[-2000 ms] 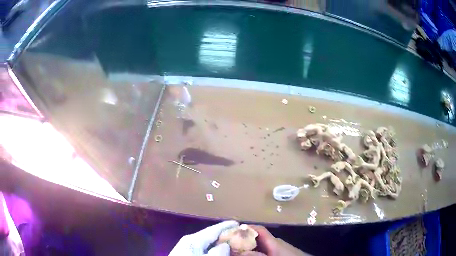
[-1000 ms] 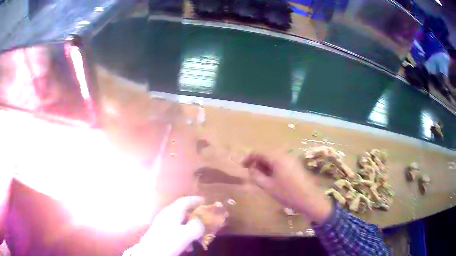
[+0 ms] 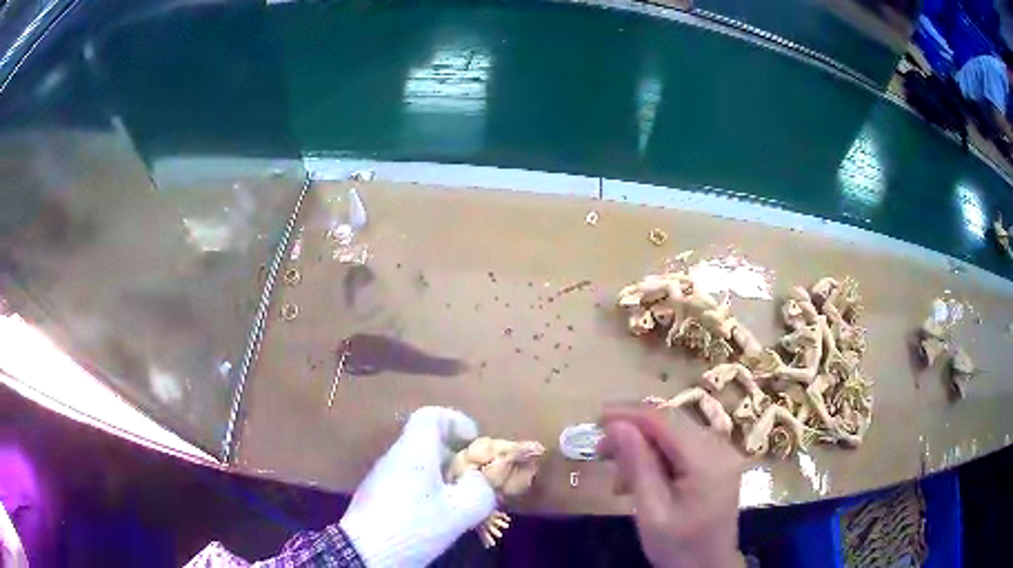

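My left hand [image 3: 419,488], in a white glove, grips a tan figure torso [image 3: 497,466] at the bench's front edge. A small open hand of the figure hangs below it. My bare right hand [image 3: 672,472] is over the front edge, fingertips pinched beside a small clear oval dish [image 3: 581,442]. Blur hides whether a thin stick is between them. One pale thin stick [image 3: 336,374] lies on the bench beside a dark stain. Tan figure arms [image 3: 778,366] are heaped at the right.
The tan bench [image 3: 478,233] borders a green belt [image 3: 555,122]. A clear-sided box [image 3: 133,288] stands left, with bright light at its lower edge. Two tan pieces [image 3: 942,361] lie far right. A blue bin [image 3: 944,533] of tan parts is below. A person in blue [image 3: 966,56] is at upper right.
My right hand left the torso, reached over the stain, then came back beside the dish. One of the two crossed sticks is gone from its place. My left hand moved off the glare, still holding the torso.
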